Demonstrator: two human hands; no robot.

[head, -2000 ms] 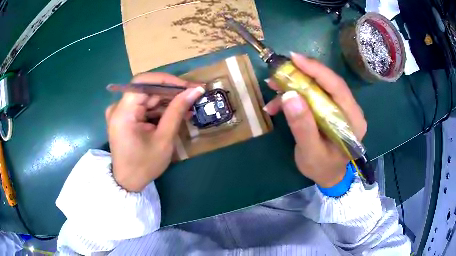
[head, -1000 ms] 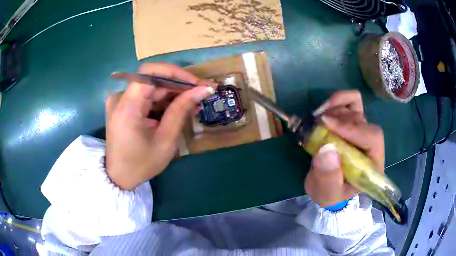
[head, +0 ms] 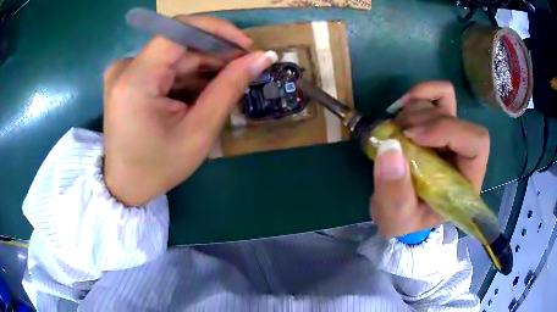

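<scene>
A watch housing [head: 273, 91] with dark electronics sits in the recess of the brown holding fixture [head: 244, 144]. My left hand [head: 168, 109] holds grey metal tweezers [head: 177, 30] at the housing's upper left; their tips are hidden by my fingers and the housing. My right hand [head: 427, 155] holds the film-wrapped soldering iron [head: 443, 183], its shaft pointing up and left to the housing's right edge. Whether the iron's tip touches the housing cannot be told.
A tan cardboard sheet [head: 244, 6] with dark flecks lies beyond the fixture at the top edge. The tip-cleaning tub [head: 482, 61] with silvery shavings stands at the upper right, white paper [head: 514, 22] beside it. Black cables run down the right side.
The soldering iron's shaft has moved from over the cardboard sheet down to the housing's right edge. My left hand stays at the housing with the tweezers. The view has shifted, placing the fixture higher.
</scene>
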